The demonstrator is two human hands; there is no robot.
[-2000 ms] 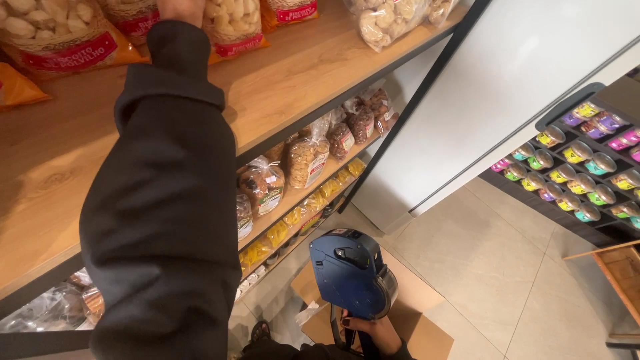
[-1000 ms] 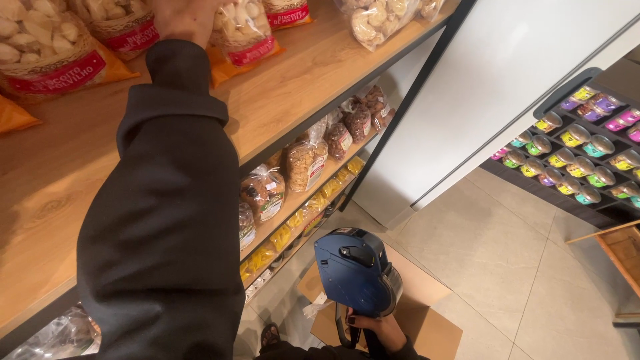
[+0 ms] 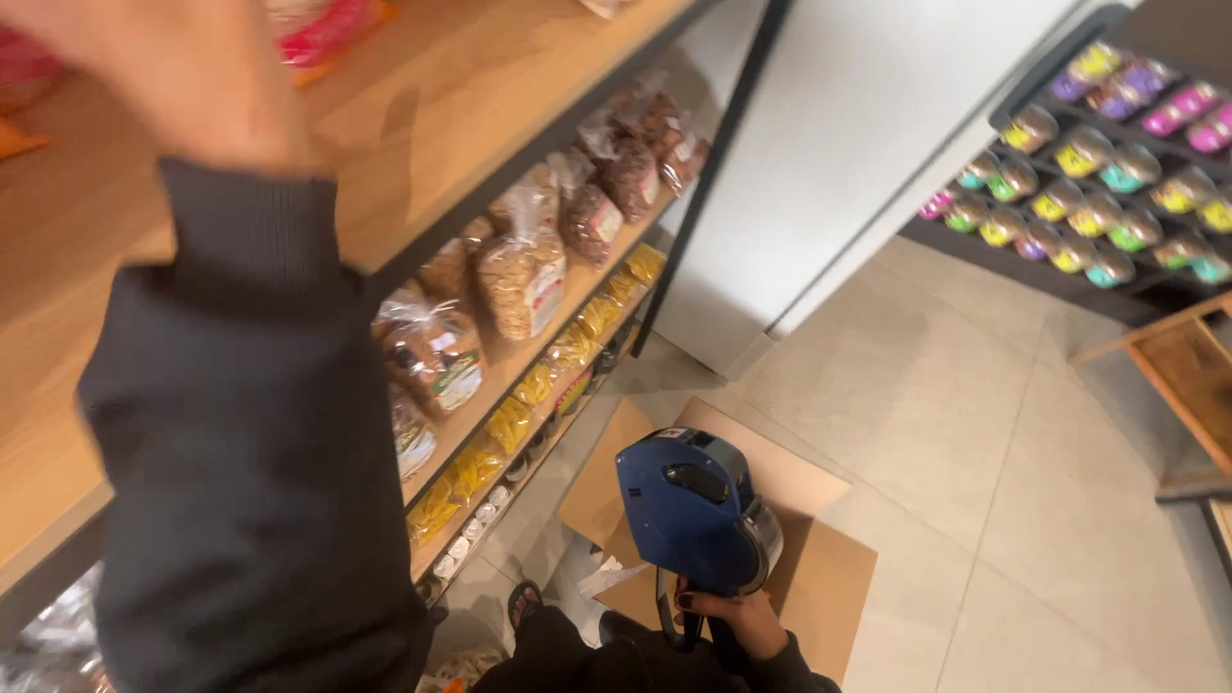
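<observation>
My left hand (image 3: 207, 91) is blurred at the top left, above a wooden shelf (image 3: 404, 125), with its fingertips out of view or too unclear to read. Beside it lies a clear plastic bag with a red and orange band (image 3: 332, 38); contact between them cannot be made out. Lower down, my right hand (image 3: 736, 616) grips the handle of a blue handheld label gun (image 3: 683, 510), which is upright over an open cardboard box (image 3: 828, 597).
Lower shelves hold bagged snacks (image 3: 525, 269) and yellow packets (image 3: 510, 419). A white panel (image 3: 847, 125) stands beside them. Colourful packaged tubs (image 3: 1088, 212) fill a dark rack, and a wooden stand (image 3: 1184, 375) is at the right. My sandalled foot (image 3: 525, 602) is near the box.
The view has shifted, so the upper bags sit farther out at the top left. My left hand, earlier at the upper bags, is now blurred by motion. My right hand keeps holding the label gun.
</observation>
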